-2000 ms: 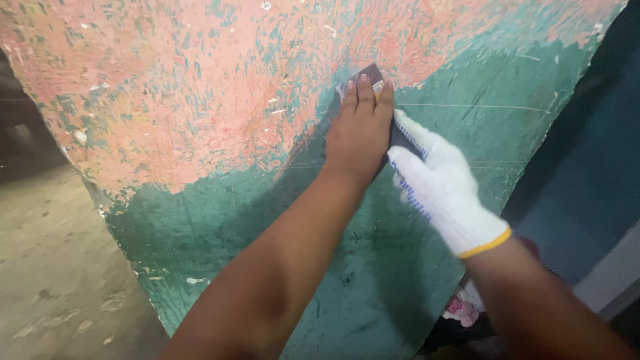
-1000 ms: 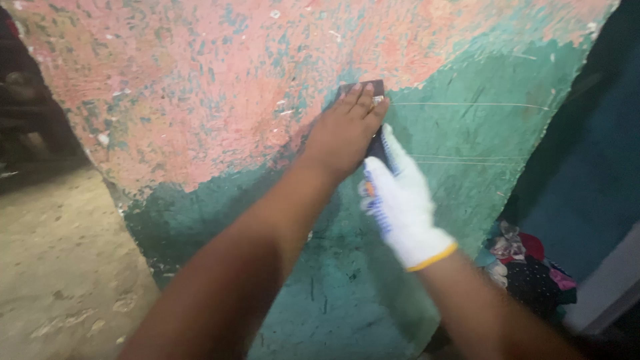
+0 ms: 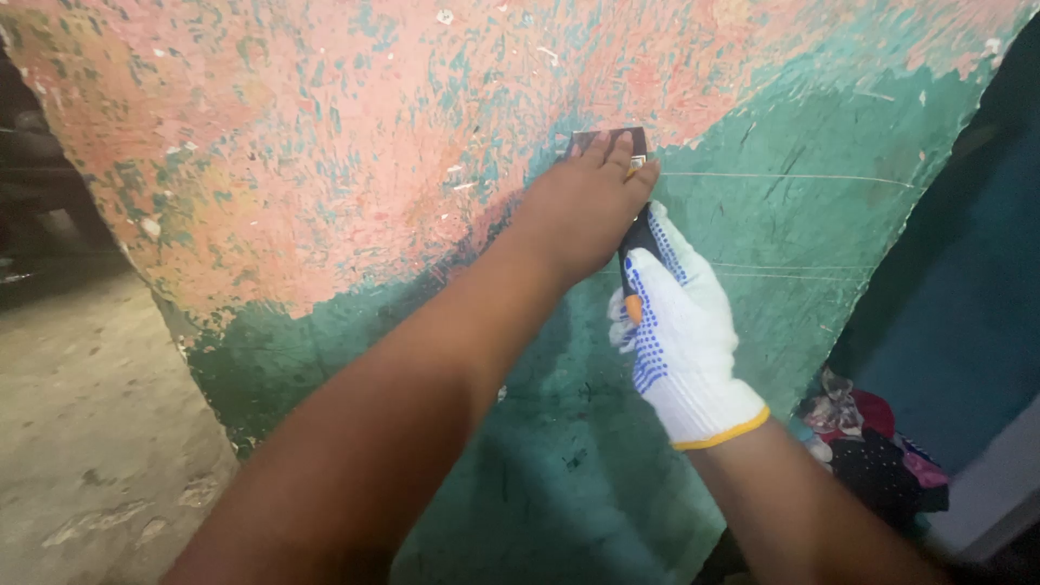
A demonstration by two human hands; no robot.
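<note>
A scraper with a wide dark blade [image 3: 609, 140] and a black and orange handle lies against a wall [image 3: 780, 211] of worn pink and green paint. My right hand [image 3: 682, 325], in a white knitted glove with blue dots and a yellow cuff, is closed around the handle. Bare, my left hand [image 3: 589, 203] lies over the blade with its fingers spread and pressed on it near the top edge. The palm hides the middle of the tool. The blade's edge meets the wall where the pink paint borders the green.
A heap of cloth items [image 3: 877, 463] lies low at the right, beyond the wall's edge. A dark blue wall [image 3: 959, 309] stands behind it. At the left is a stained concrete floor [image 3: 89, 422], with dark, unclear things above it.
My gloved right hand was farther right and more slanted two seconds ago; the handle now points more nearly straight down. My left hand stays on the blade throughout.
</note>
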